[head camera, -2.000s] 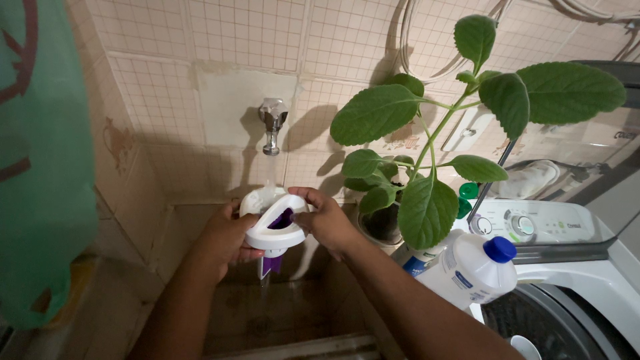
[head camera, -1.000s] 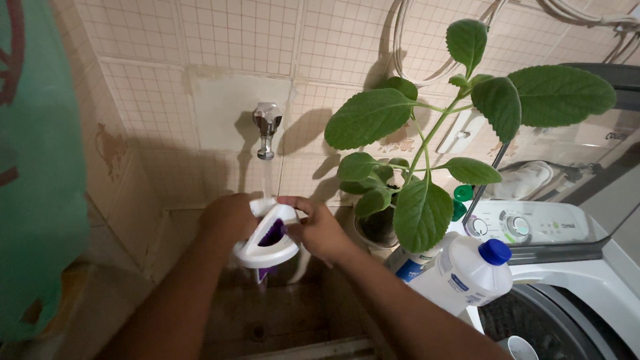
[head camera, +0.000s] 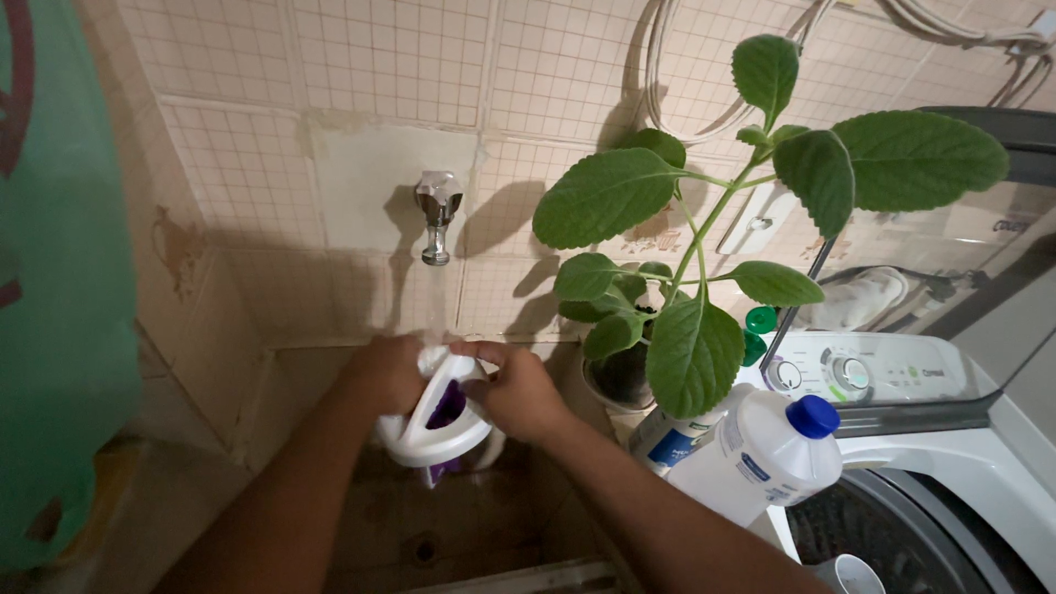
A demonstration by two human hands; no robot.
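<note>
A white plastic part with a rounded rim and a purple inside is held tilted over the sink. Water runs from the chrome wall faucet onto its upper end. My left hand grips its left side, the fingertips hidden behind it. My right hand holds its upper right side, with thumb and index finger on the white rim. A purple piece shows below the rim. What exactly the part is, I cannot tell.
A potted leafy plant leans beside the sink on the right, near a white bottle with a blue cap. Further right stands an open top-loading washing machine. A green bag or cloth hangs at the left. Cables loop on the tiled wall.
The white part has been turned and tilted in my hands, and its upper end is now under the water stream. My left hand has moved up along its side.
</note>
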